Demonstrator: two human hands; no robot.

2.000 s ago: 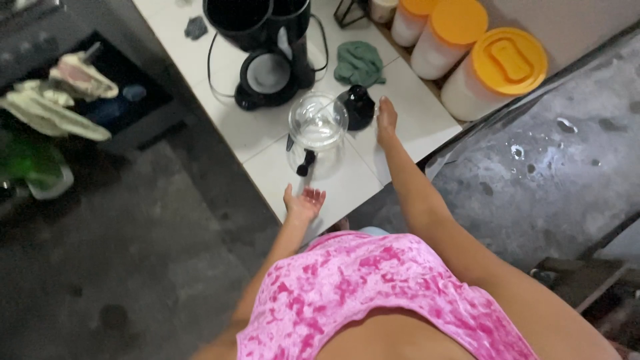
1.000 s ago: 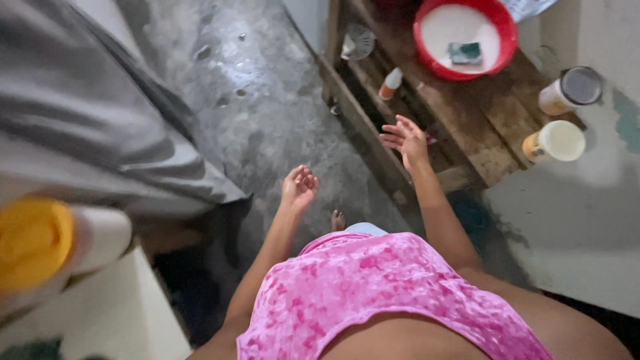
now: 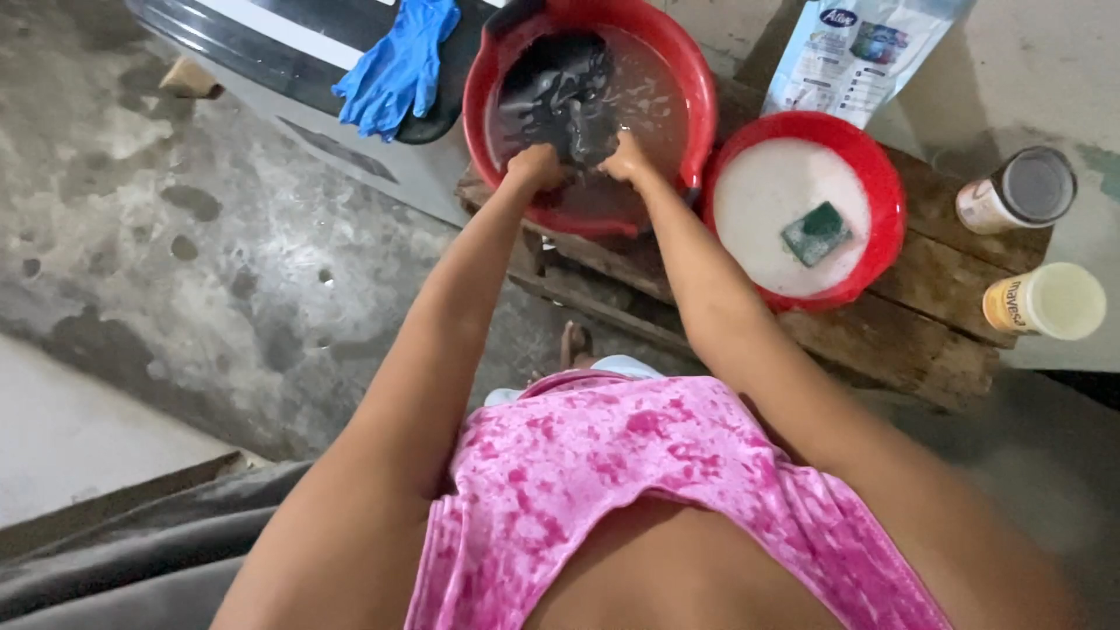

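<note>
Both my hands reach into a large red plastic basin (image 3: pixel 700 96) of murky water at the top centre. My left hand (image 3: pixel 539 166) is at the basin's near side, its fingers partly under the water. My right hand (image 3: pixel 626 157) is a little to the right, thumb up, its other fingers hidden in the water. Between and beyond them a dark cloth (image 3: pixel 556 83) lies soaked in the water. Whether either hand grips it cannot be told. Beside the basin, a smaller red basin (image 3: pixel 888 201) holds whitish water with a green scouring sponge (image 3: pixel 818 233) in it.
Blue gloves (image 3: pixel 398 74) lie on a dark-and-grey surface left of the large basin. The basins stand on a wooden plank bench (image 3: pixel 927 324). A plastic detergent pouch (image 3: pixel 862 57) is behind the small basin; a dark-lidded can (image 3: pixel 1019 188) and a pale-lidded tub (image 3: pixel 1050 302) stand right.
The view has swung from the white counter, past the bench, to the basins. My hands, over the floor and by the bench's edge one second ago, are now in the large basin.
</note>
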